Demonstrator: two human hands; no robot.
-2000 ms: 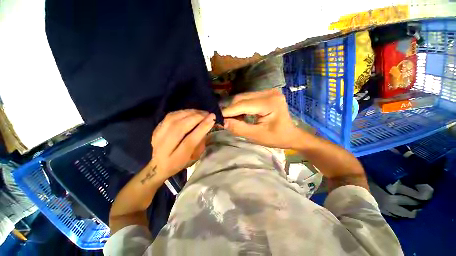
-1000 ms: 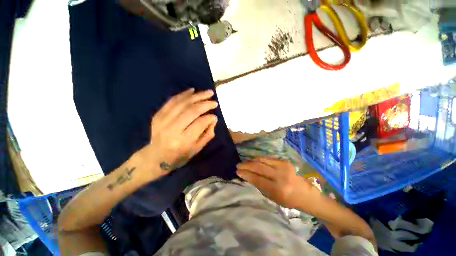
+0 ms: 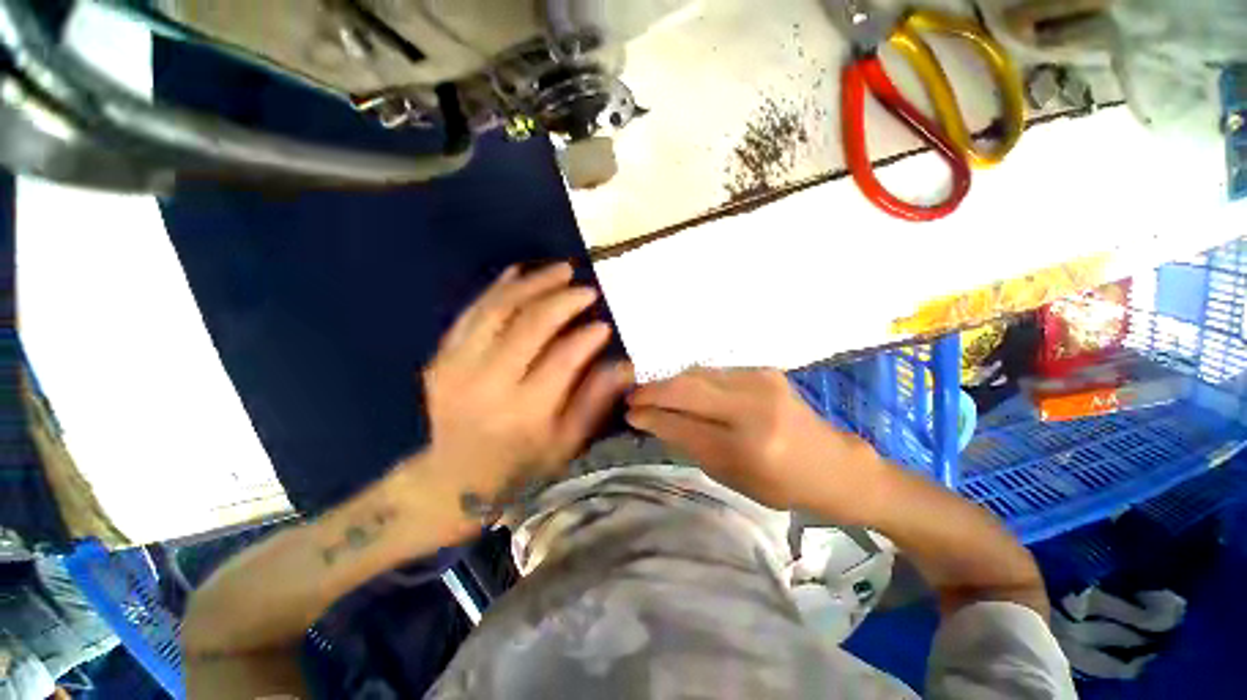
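Observation:
A dark navy garment piece [image 3: 315,274] lies over the white table and hangs toward the lap, its right edge running down from the machine head [image 3: 547,82]. My left hand [image 3: 520,362] lies on the cloth near that edge, fingers bent, fingertips close to the edge. My right hand [image 3: 725,424] has its thumb and fingertips together at the same edge, at the table's front; the cloth between them is mostly hidden. The needle and presser foot cannot be made out clearly.
Scissors with red and yellow loops [image 3: 909,137] lie on the speckled machine bed [image 3: 698,151]. A blue lattice basket [image 3: 1067,465] at the right holds red and yellow packets. Another blue basket [image 3: 123,615] is at the lower left. The white table [image 3: 821,274] has a worn front edge.
The view has shifted so that the machine head shows more. My right hand has moved up the cloth edge, closer to my left hand, which still rests on the cloth.

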